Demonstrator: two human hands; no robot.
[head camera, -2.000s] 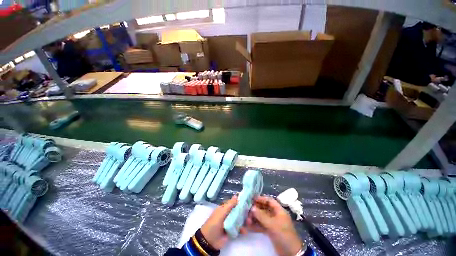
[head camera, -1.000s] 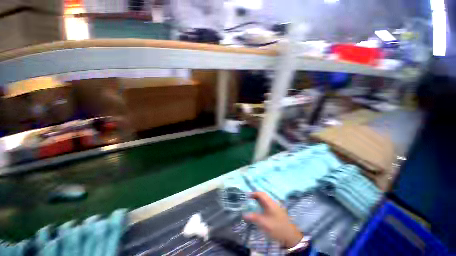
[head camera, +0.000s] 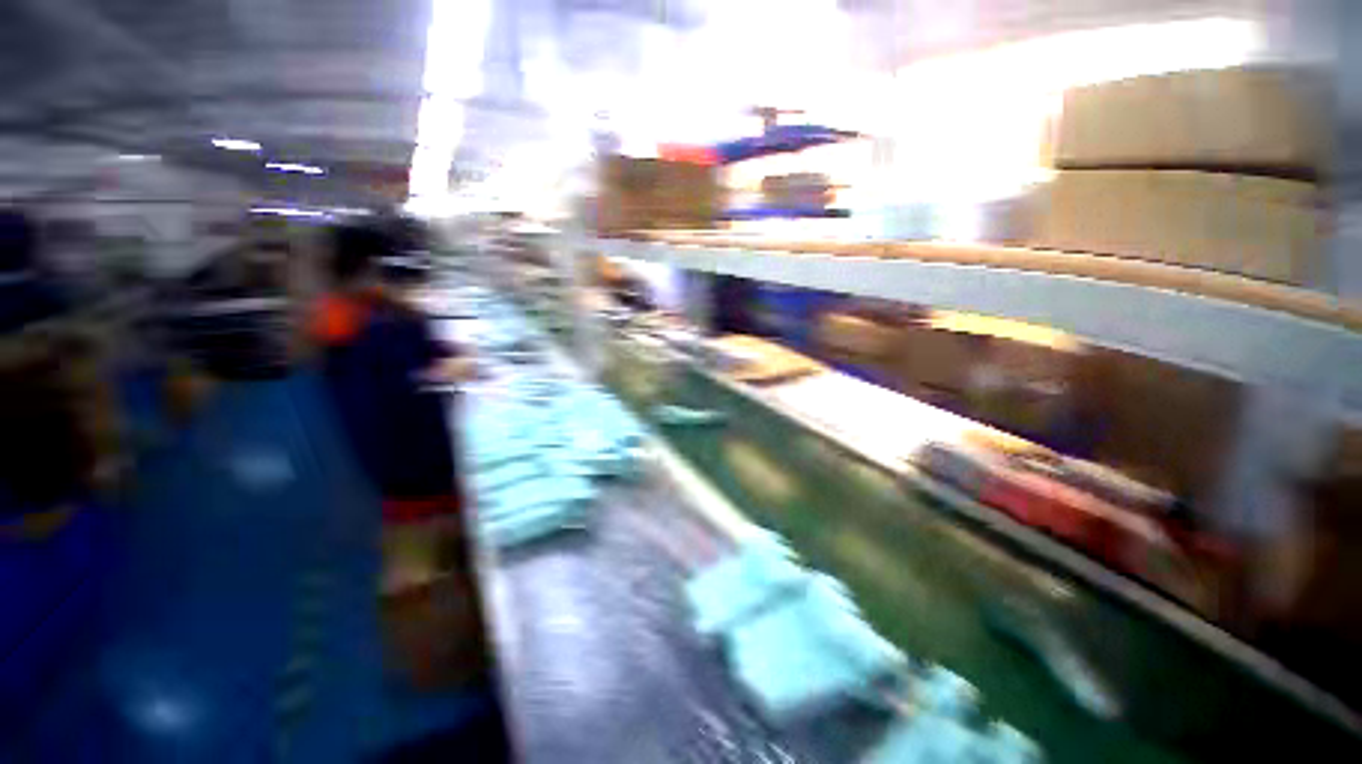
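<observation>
The view is strongly blurred. Neither my left hand nor my right hand is in the picture. A group of turquoise handheld fans (head camera: 792, 634) lies on the film-covered bench (head camera: 598, 634) at the lower middle, cut off by the bottom edge. Another turquoise group of fans (head camera: 530, 463) lies farther along the bench. Single fans cannot be told apart well.
The green conveyor belt (head camera: 851, 545) runs behind the bench, with a pale fan (head camera: 1053, 657) on it. Red and white units (head camera: 1061, 500) stand beyond it. A shelf (head camera: 956, 281) carries cardboard boxes (head camera: 1195, 224). A person (head camera: 392, 396) stands left of the bench by a blue floor.
The view has swung from the bench's right end to its left side. My right hand, seen near the right row of fans one second ago, is out of the picture.
</observation>
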